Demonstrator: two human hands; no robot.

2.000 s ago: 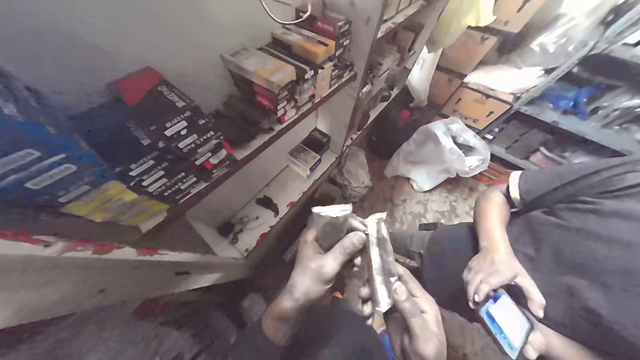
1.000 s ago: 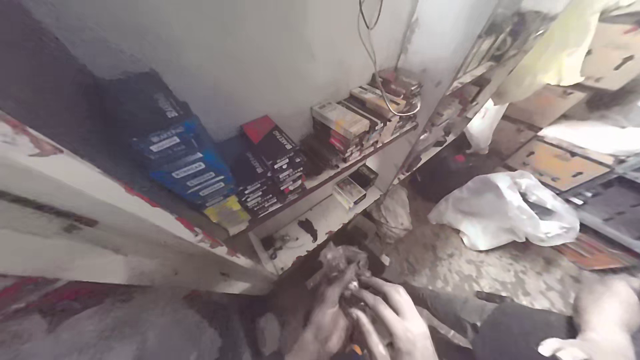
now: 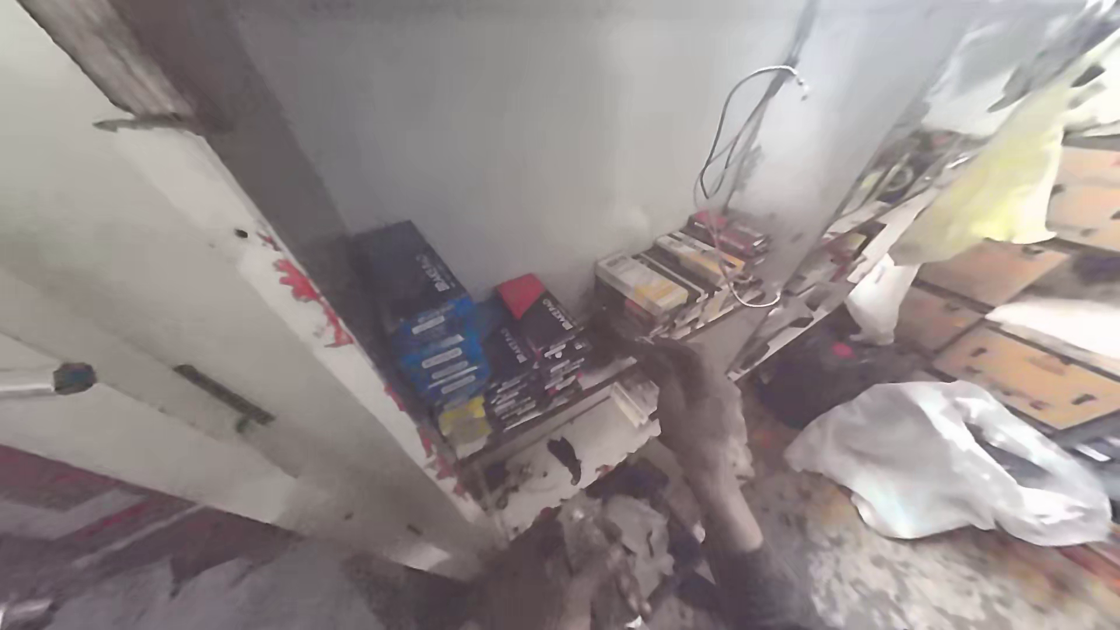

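My right hand [image 3: 697, 407] reaches to the shelf edge, at the dark gap between dark brake pad boxes [image 3: 534, 337] and a row of pale, yellow and red cartons [image 3: 647, 284]. Its fingers are blurred, so whether they hold anything does not show. Low in the view, my left hand [image 3: 547, 569] is dark and smeared, beside crumpled pale wrapping [image 3: 634, 534]; whether it grips that wrapping cannot be told. Blue boxes [image 3: 444, 354] with a yellow box [image 3: 465, 424] below them stand at the shelf's left end.
A white cabinet panel [image 3: 289, 350] with chipped red paint rises at the left. On the lower shelf lies a small black object [image 3: 566, 459]. A white cable [image 3: 759, 302] hangs over the cartons. A white plastic bag [image 3: 927, 464] rests on the floor at the right, near orange-brown boxes [image 3: 1032, 372].
My hands were together around small packets; now they are apart, with my right hand up at the shelf. The view has swung left, and the other person with a phone is out of it.
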